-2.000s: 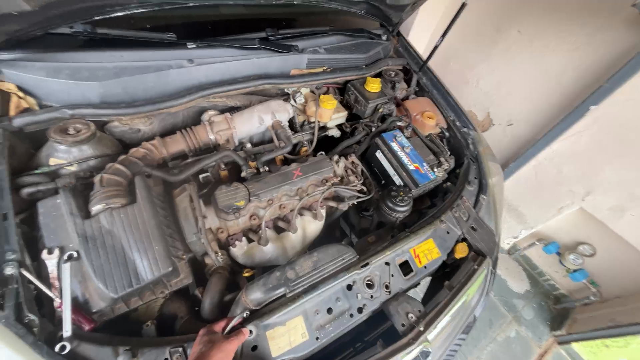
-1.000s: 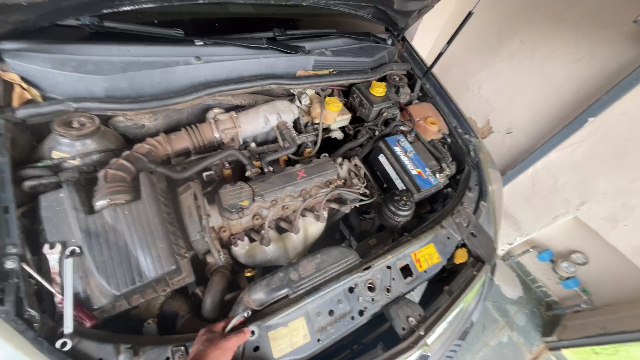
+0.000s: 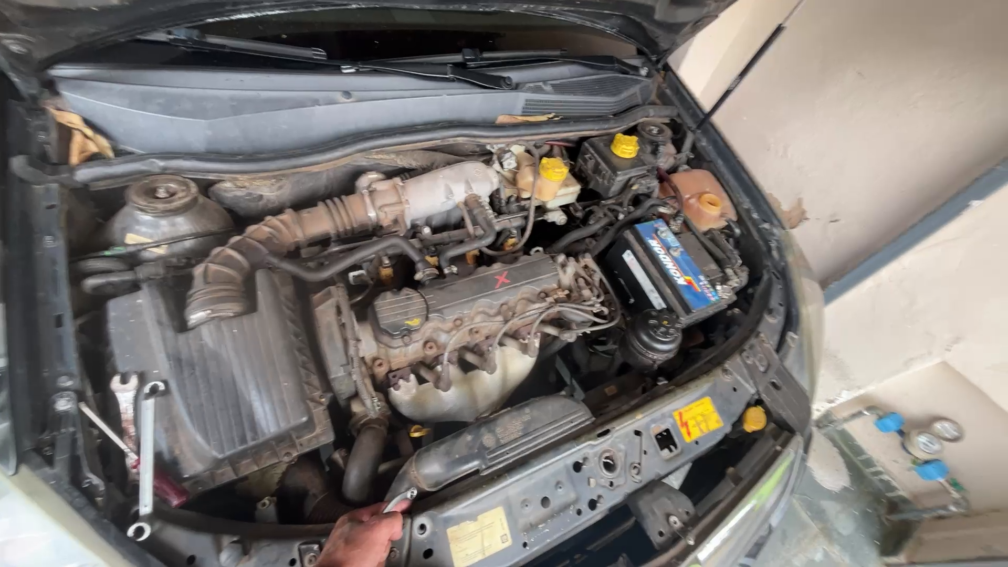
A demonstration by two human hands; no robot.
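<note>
At the bottom edge, left of centre, my left hand (image 3: 360, 539) is at the front crossmember (image 3: 551, 494) of an open car engine bay. Its fingers pinch a small curved metal piece (image 3: 400, 499) with a rounded end; the rest of that piece is hidden by the hand. Just beyond the fingers lies the black plastic intake duct (image 3: 496, 441). The engine's valve cover (image 3: 480, 293), marked with a red X, is farther back. My right hand is out of view.
Two metal wrenches (image 3: 146, 457) and a screwdriver with a dark red handle (image 3: 167, 484) rest left of the air filter box (image 3: 236, 378). A battery (image 3: 669, 272) sits at right. A prop strut (image 3: 744, 71) stands beside the raised hood; gauges (image 3: 923, 443) are at far right.
</note>
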